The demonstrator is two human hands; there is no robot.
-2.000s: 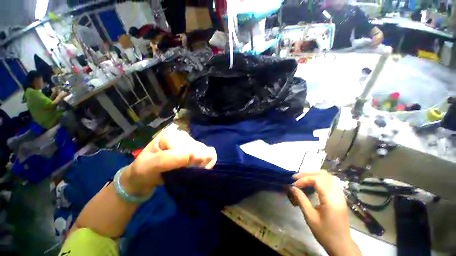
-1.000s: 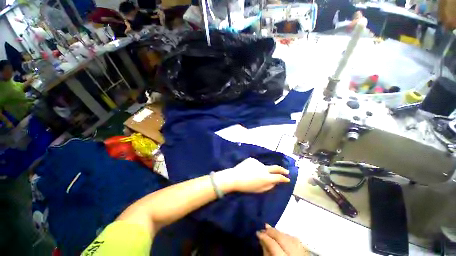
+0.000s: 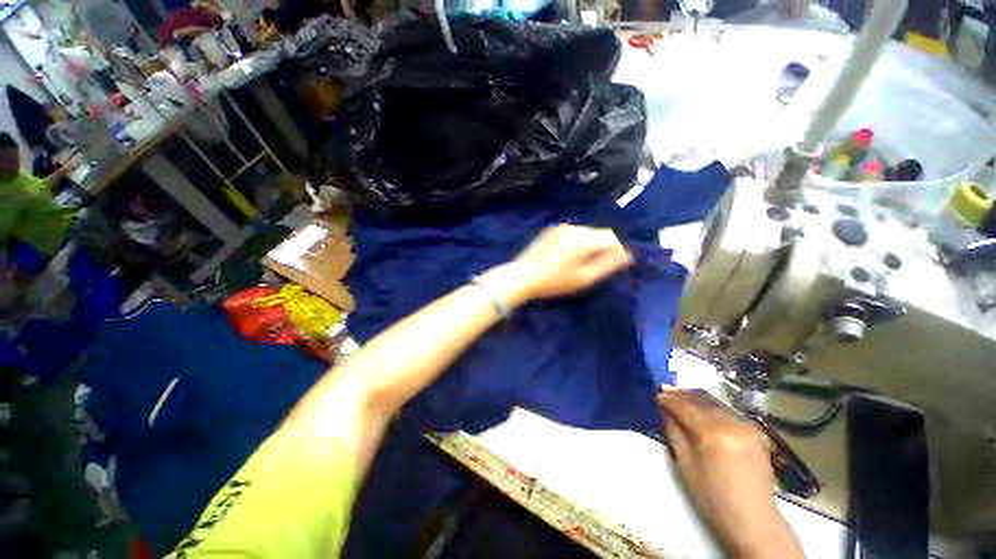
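Observation:
Navy cloth [image 3: 546,360] lies over the white table, its right edge close to the sewing machine's needle area. My left hand [image 3: 573,262] is on the cloth's upper part, fingers curled at the cloth; whether it pinches a fold is blurred. My right hand [image 3: 710,442] is at the cloth's lower right corner, with the fingertips gripping its edge. The sewing machine [image 3: 808,284] stands to the right of the cloth. The presser foot area is small and blurred.
A black plastic bag [image 3: 491,120] lies behind the cloth. A phone [image 3: 887,475], snips [image 3: 792,470] and scissors [image 3: 808,409] lie right of my right hand. A teal-blue garment heap [image 3: 208,404] is at the left. A person in yellow-green [image 3: 27,207] is at the far left.
My left hand has moved up and away over the cloth. My right hand has moved up and right to beside the needle area. The cloth's lower edge has moved up, baring the table front.

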